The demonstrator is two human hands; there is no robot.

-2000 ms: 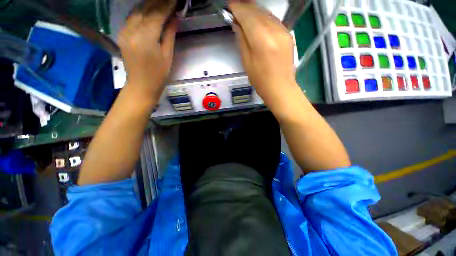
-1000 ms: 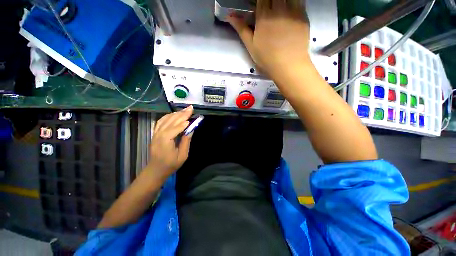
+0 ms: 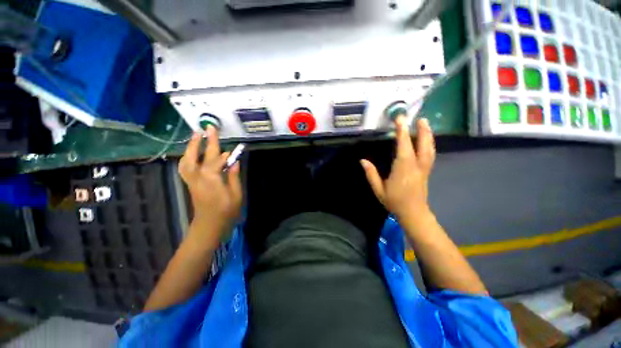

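The white-grey press machine (image 3: 299, 64) stands straight ahead. My left hand (image 3: 211, 180) has its fingertips at the left green start button (image 3: 209, 122) and holds a small watch body (image 3: 234, 155), seen edge-on, between thumb and fingers. My right hand (image 3: 405, 173) holds nothing; its fingers are apart and a fingertip is at the right green start button (image 3: 395, 109). The red emergency stop (image 3: 302, 122) sits between two small displays. The dark press fixture (image 3: 289, 4) is cut off by the top edge.
A white watch tray (image 3: 481, 102) with red, green and blue screens lies at right. A blue control box (image 3: 88, 68) and clear tubing are at left. A black compartment tray (image 3: 126, 234) with several small watches is lower left. Cardboard boxes (image 3: 538, 325) are lower right.
My right hand has come back from the fixture area to the right start button. My left hand, with the watch, has moved up to the left start button.
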